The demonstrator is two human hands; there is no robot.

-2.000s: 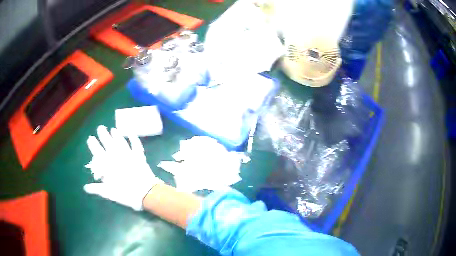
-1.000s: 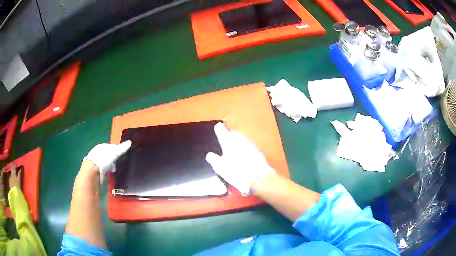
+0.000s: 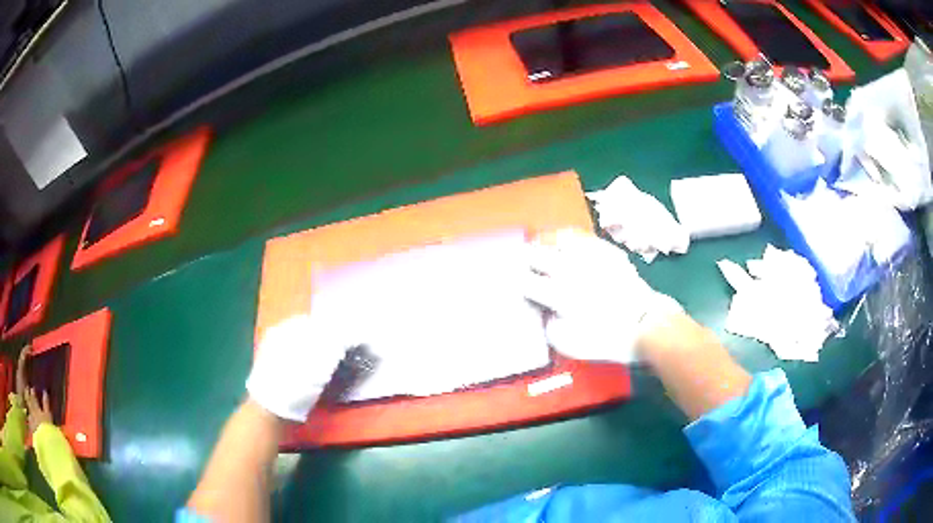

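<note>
A screen unit (image 3: 435, 317) lies over the orange-red foam pad (image 3: 419, 223) in front of me, its bright white-looking side up and its edges blurred. My left hand (image 3: 297, 370), in a white glove, holds its left edge; a small dark patch shows beside the fingers. My right hand (image 3: 598, 296), also white-gloved, is at its right edge, with fingers over the face. A small white label (image 3: 550, 385) lies on the pad's lower right margin.
Crumpled wipes (image 3: 639, 217), a white block (image 3: 716, 205) and more wipes (image 3: 783, 306) lie right. A blue tray (image 3: 762, 169) holds bottles (image 3: 798, 112). Foam pads with black screens (image 3: 593, 43) stand behind. Another person's yellow-green sleeves (image 3: 63, 470) show at left.
The screen unit showed its glossy black face; now a white-looking side is up. Both hands have stayed at its sides. Earlier still, my left hand and the unit were out of view.
</note>
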